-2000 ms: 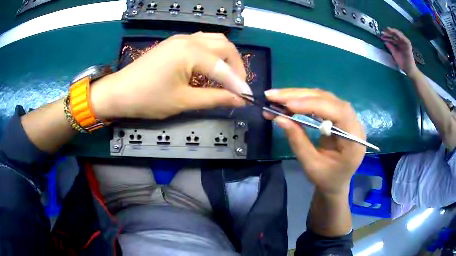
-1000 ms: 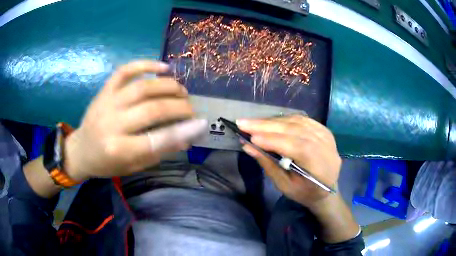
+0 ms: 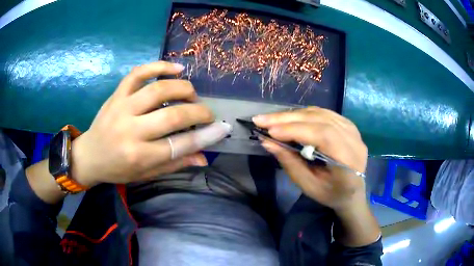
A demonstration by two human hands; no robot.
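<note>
The grey fixture plate (image 3: 223, 107) lies across the near edge of the black tray, largely covered by my hands. My left hand (image 3: 150, 122) rests over its left part, with the whitish cot on the index finger touching the plate by a nest. Whether the left hand grips the plate cannot be told. My right hand (image 3: 317, 150) holds the tweezers (image 3: 283, 139), dark tip pointing left just above the plate, right of my left fingertip. No coil can be made out at the tip. Copper coils (image 3: 260, 47) are heaped in the tray beyond.
The black parts tray (image 3: 343, 67) sits on the green table (image 3: 405, 104). Another fixture plate (image 3: 434, 21) lies at the far right beyond the white stripe. A blue stool (image 3: 397, 189) and a person's grey clothing (image 3: 455, 192) are at the right.
My hands have parted from over the tray and come down to the plate. In the last second my left fingertip has moved right along it, and the tweezers have shifted slightly right.
</note>
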